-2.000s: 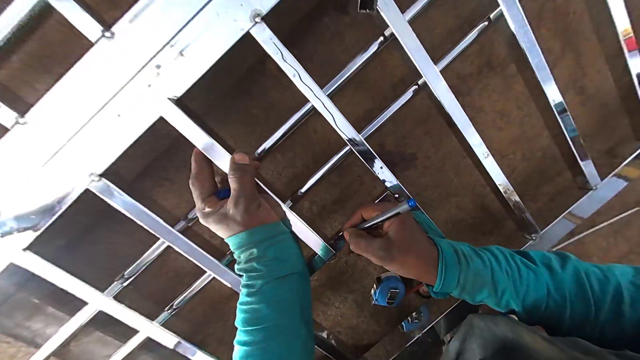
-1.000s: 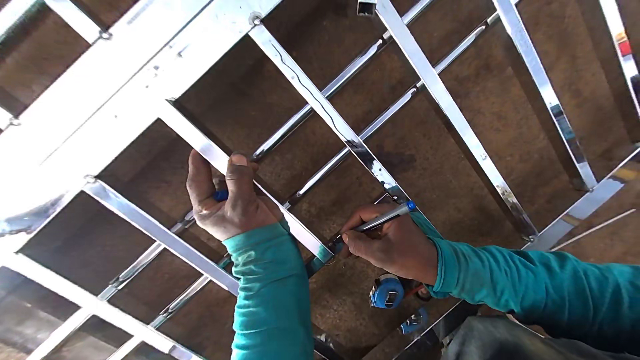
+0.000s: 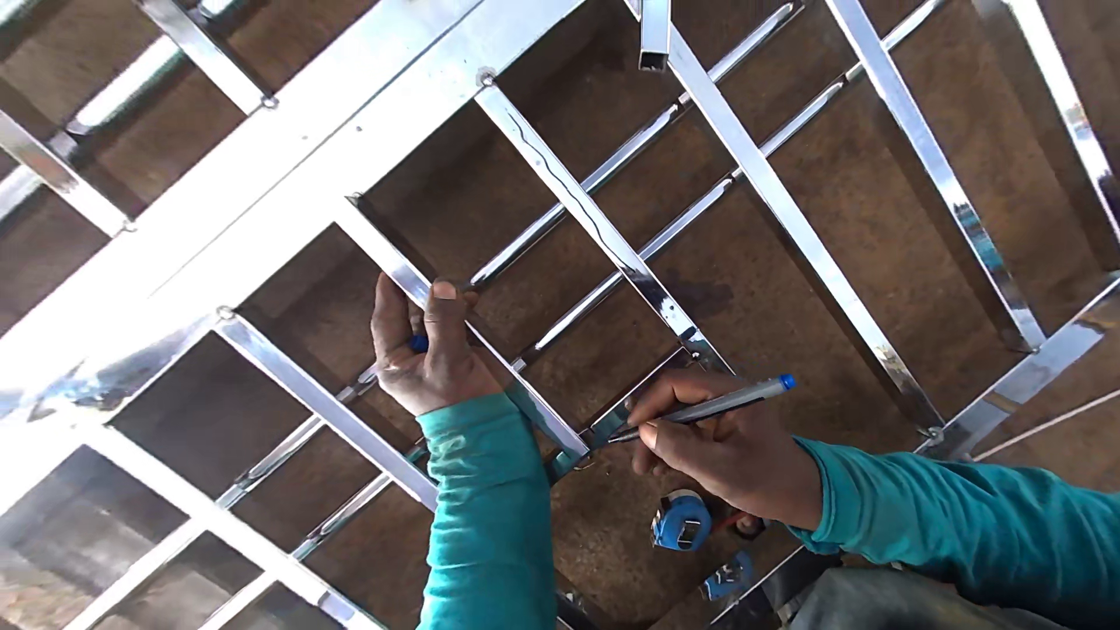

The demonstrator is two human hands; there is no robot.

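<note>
My left hand point(image 3: 433, 350) is closed around a shiny square metal bar point(image 3: 394, 262) of a welded frame, thumb on top. A small blue thing, perhaps a pen cap point(image 3: 419, 343), shows between its fingers. In my right hand point(image 3: 717, 446) is a grey pen with a blue end point(image 3: 744, 398), its tip pointing left near the lower end of that bar, where it meets a cross bar point(image 3: 634, 398). Whether the tip touches metal cannot be told. A blue tape measure point(image 3: 681, 521) lies below my right hand, with another blue object point(image 3: 728, 576) beneath it.
A wide, bright metal rail point(image 3: 306, 166) crosses the upper left. More parallel bars point(image 3: 805, 227) stand to the right, and thinner tubes point(image 3: 630, 157) run diagonally behind them. An open tube end point(image 3: 654, 44) juts in at the top. Brown ground point(image 3: 770, 297) shows through the gaps.
</note>
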